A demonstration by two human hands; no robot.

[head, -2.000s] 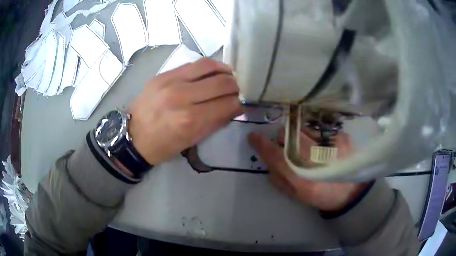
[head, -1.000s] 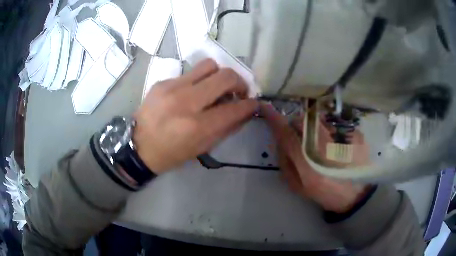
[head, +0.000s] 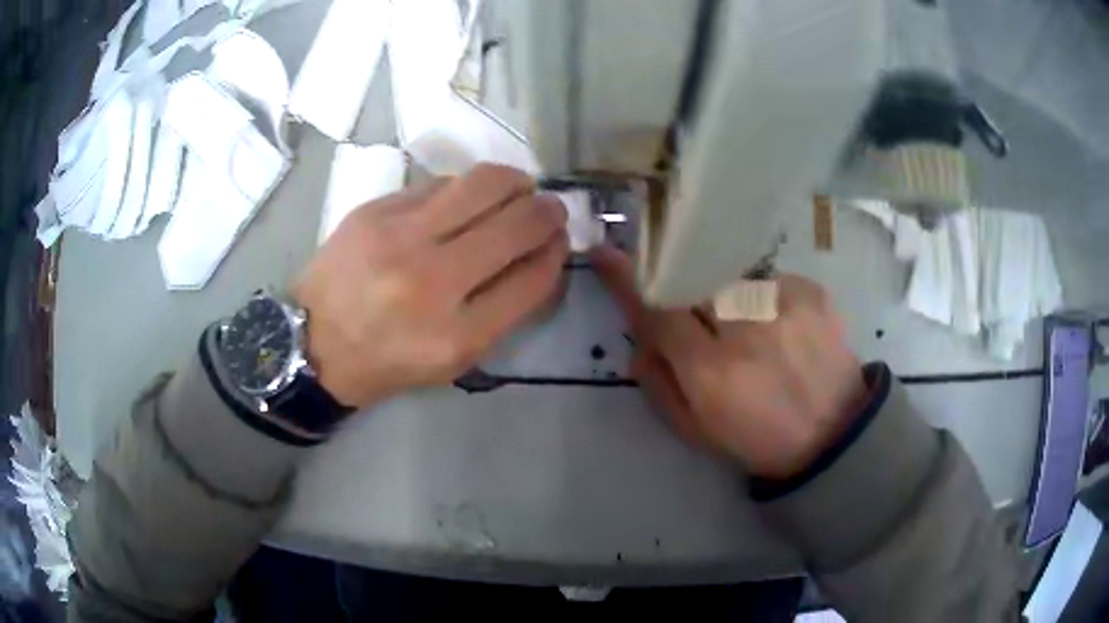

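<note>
A white fabric tab (head: 583, 222) lies at the needle area below the machine head (head: 778, 134). My left hand (head: 432, 274), with a watch at the wrist, has its bent fingertips on the tab's left side. My right hand (head: 742, 365) is on the right, with its index fingertip at the tab's lower edge; the pale guard bar (head: 663, 243) and a thread knob (head: 746, 301) partly cover it. The needle tip and presser foot cannot be made out clearly. More white pointed tabs (head: 456, 122) lie just beyond my left hand.
A fanned pile of white tabs (head: 122, 170) lies at the table's left. Narrow white strips (head: 983, 274) lie right of the machine. A smartphone (head: 1060, 426) lies at the right edge. A frayed scrap bundle (head: 43, 511) hangs at the lower left.
The view has shifted, so the machine head appears at a different angle and the strips at right are uncovered. My hands stay close together at the needle, where a small white piece now shows.
</note>
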